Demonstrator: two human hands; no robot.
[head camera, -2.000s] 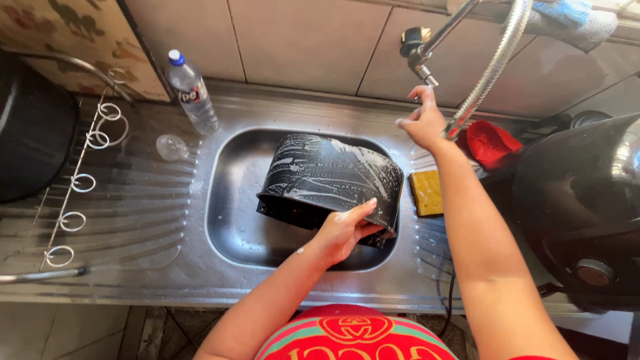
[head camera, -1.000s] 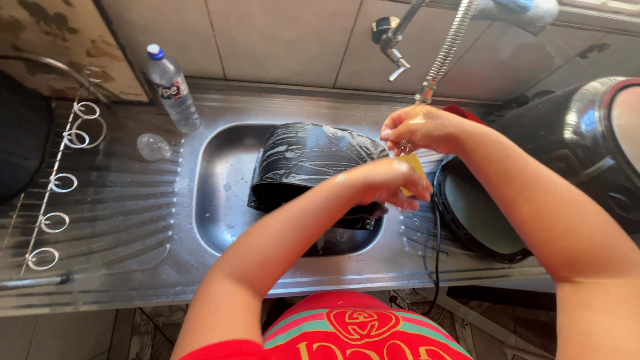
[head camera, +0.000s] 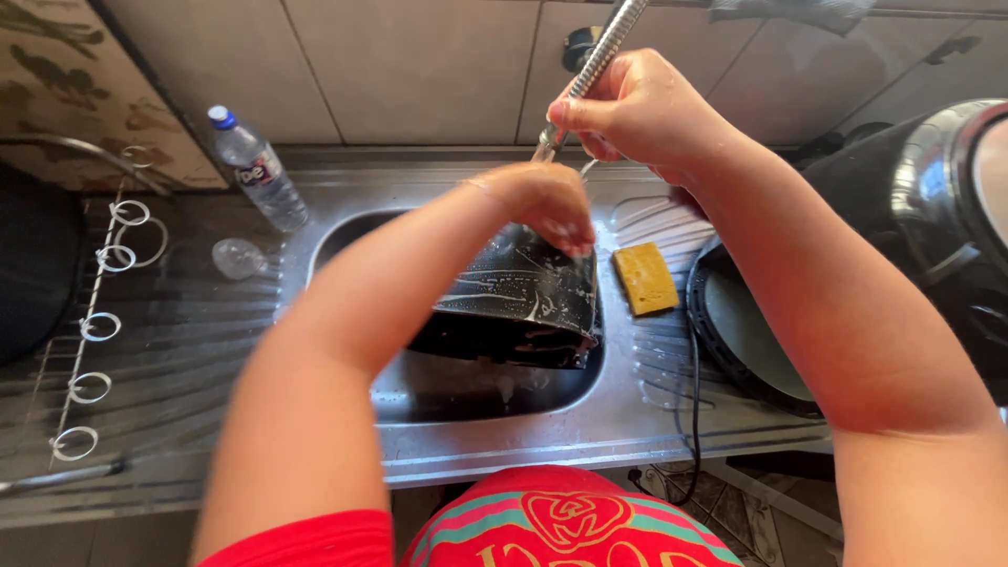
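Note:
With my right hand (head camera: 630, 106) I grip the flexible metal faucet hose (head camera: 606, 51) above the sink, its spout end pointing down. My left hand (head camera: 555, 205) is bent under the spout, holding nothing, fingers hanging over the far right part of a black air fryer basket or drawer (head camera: 520, 283). Water seems to run onto that hand. The black part lies tilted in the steel sink basin (head camera: 472, 394), streaked with suds, partly hidden by my left forearm. A yellow sponge (head camera: 646, 278) rests on the drainboard just right of the basin.
A clear plastic bottle with a blue cap (head camera: 260, 169) and a small clear plastic piece (head camera: 239, 258) stand left of the basin. Farther left is a wire rack with rings (head camera: 101, 327). A black appliance (head camera: 890, 189) and a power cord (head camera: 695, 409) occupy the right side.
The sponge, between my hands a second ago, now lies on the drainboard. My right hand has moved up to the hose and holds it; my left hand has moved under the spout.

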